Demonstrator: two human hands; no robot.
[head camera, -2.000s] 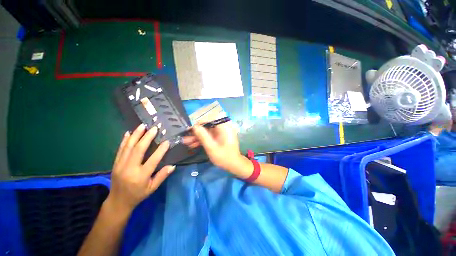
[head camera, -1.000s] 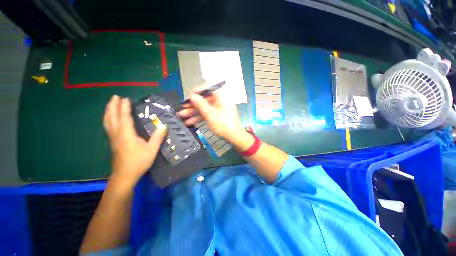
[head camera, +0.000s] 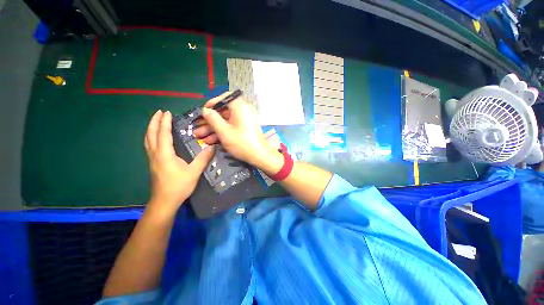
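Note:
The black plastic housing (head camera: 224, 173) lies tilted on the dark foam pad (head camera: 209, 202) at the bench's front edge, with small white and orange spots on it. My left hand (head camera: 173, 161) lies along the housing's left side, its thumb over the face. My right hand (head camera: 232, 128) holds a slim black pen-like tool (head camera: 229, 99) above the upper part of the housing; its tip is hard to see. The right hand hides part of the housing. The short strip sheet (head camera: 272, 140) shows partly beside the housing, behind my right wrist.
Behind stand out a two-tone sheet (head camera: 277, 92), a long strip sheet (head camera: 328, 98) and a bagged grey item (head camera: 422, 119). A white fan (head camera: 495, 128) is at right. Blue totes (head camera: 441, 208) are below the bench edge. A red tape outline (head camera: 149, 93) is upper left.
My right hand with the tool first rose off the housing's lower part, and is now over its upper part. My left hand moved from the lower end to the left side.

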